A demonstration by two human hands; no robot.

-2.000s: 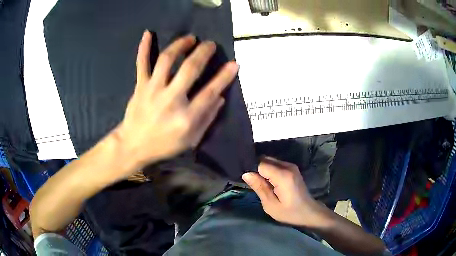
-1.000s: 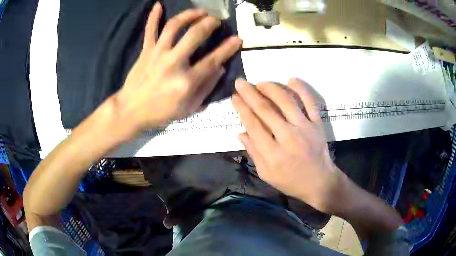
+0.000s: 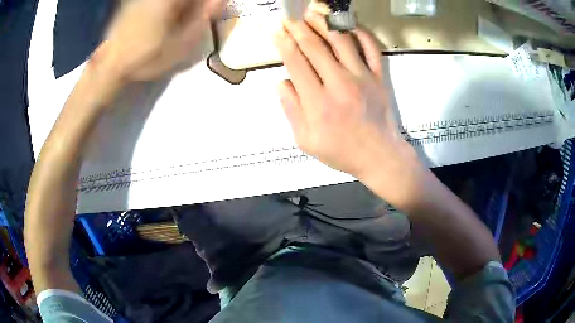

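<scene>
Dark cloth lies at the upper left, partly behind my left arm. My left hand is blurred at the top, cut off by the upper edge; whether it holds cloth cannot be told. My right hand lies palm down, fingers reaching to the needle area under the machine head; its fingertips are close to the small metal parts, and nothing shows in it. The cream machine bed runs along the top. A brown-edged corner of the bed shows between my hands.
The white tabletop carries a printed scale along its front. A dark cloth piece hangs at the far left. Blue baskets stand on both sides, the right one with red and green bits. A ridged metal knob sits above my right fingers.
The dark panel has moved up and away from the table's middle, baring white top and the bed corner. My left hand has moved up and left. My right hand has moved up to the needle area.
</scene>
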